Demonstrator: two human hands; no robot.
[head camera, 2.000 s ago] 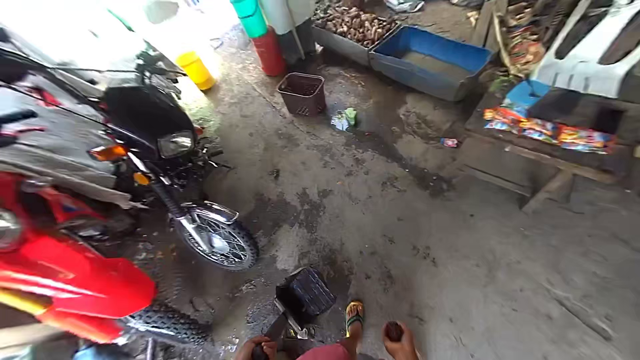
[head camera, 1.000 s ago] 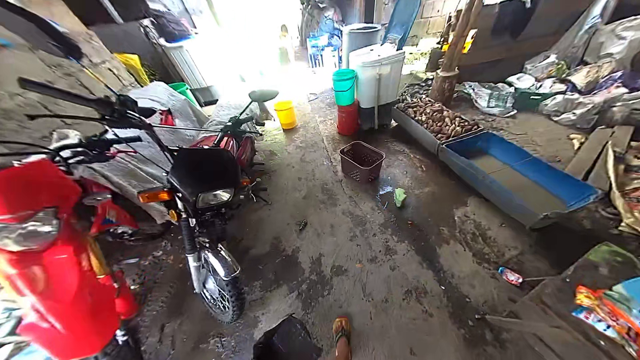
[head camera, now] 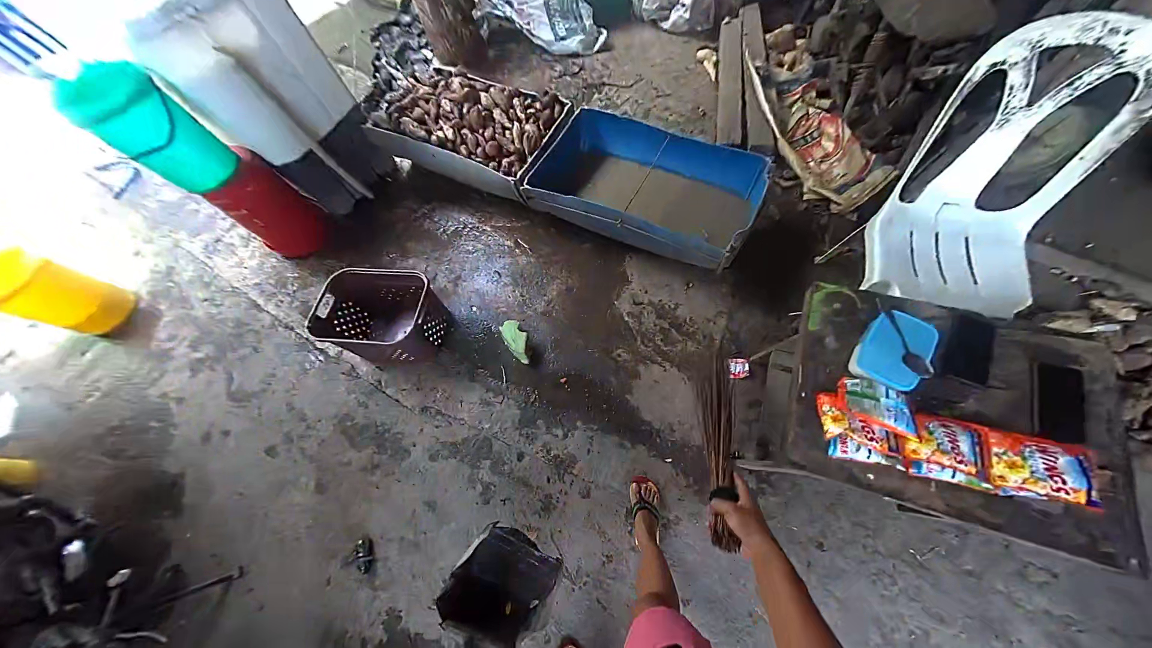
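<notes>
My right hand [head camera: 740,515] grips a stick broom [head camera: 717,423] by its dark binding, with the bristles pointing away from me over the concrete floor. Just beyond the bristle tips lies a small red and white wrapper [head camera: 739,368]. A black open container [head camera: 498,580] stands on the floor to the left of my sandalled foot [head camera: 644,504]. My left hand is out of view. Farther off, a green leaf or scrap [head camera: 515,341] lies on the damp floor beside a dark brown perforated plastic basket [head camera: 381,346].
At right, a low wooden table [head camera: 954,504] bears detergent packets [head camera: 954,450] and a light blue tub [head camera: 895,349]; a white plastic chair [head camera: 954,243] is behind it. Ahead are a blue trough [head camera: 643,236] with murky liquid, a trough of brown tubers or husks [head camera: 481,121] and stacked buckets [head camera: 270,211]. Motorcycle parts [head camera: 63,576] show lower left.
The broom is now in my right hand; two seconds ago that hand held a small dark thing. My left hand, seen then near the black container, has left the view. The view has turned.
</notes>
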